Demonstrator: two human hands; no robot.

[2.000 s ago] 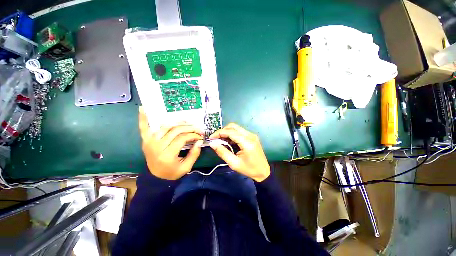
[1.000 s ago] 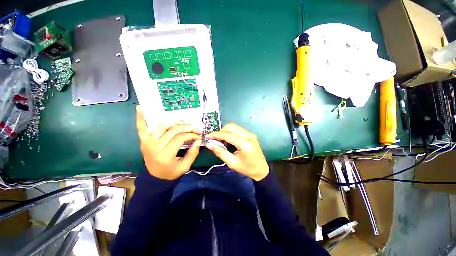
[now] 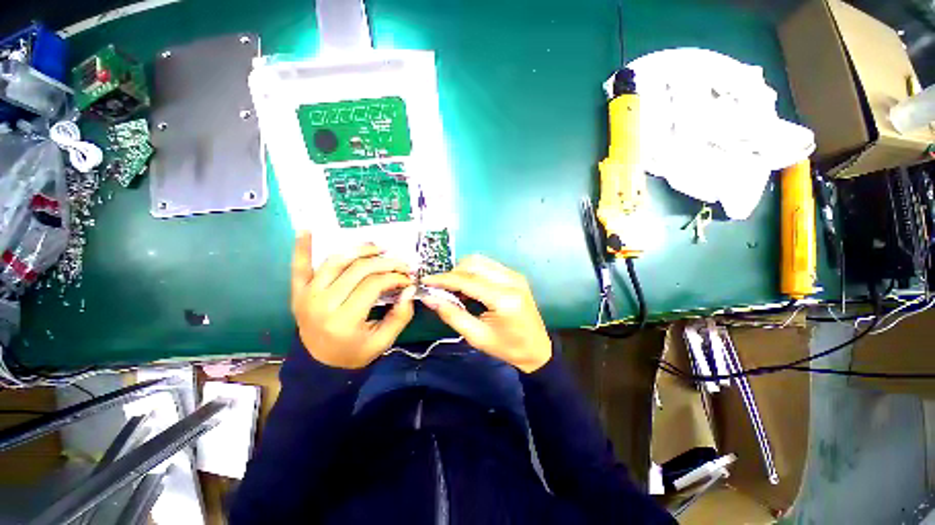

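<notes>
The white housing point(image 3: 282, 154) lies open side up on the green bench, with a metal column point(image 3: 343, 26) at its far end. Two larger green circuit boards point(image 3: 371, 197) sit in it, the upper one with a round black part. A small PCB point(image 3: 437, 249) is at its lower right corner. My left hand point(image 3: 354, 308) and my right hand point(image 3: 492, 311) meet at that corner, fingertips pinched together at the white cable point(image 3: 431, 351), which loops toward my lap. The exact part between the fingertips is hidden.
A grey mounting plate point(image 3: 207, 125) and loose screws point(image 3: 77, 231) lie left. Right are a yellow screwdriver point(image 3: 620, 154), a crumpled white bag point(image 3: 707, 128), another yellow screwdriver point(image 3: 797, 231) and a carton point(image 3: 846, 82). Metal bars point(image 3: 133, 461) stick out at lower left.
The hands stay at the housing's lower corner with almost no movement. The housing shifted slightly left, then slightly back right. The bench around the housing looks brighter now.
</notes>
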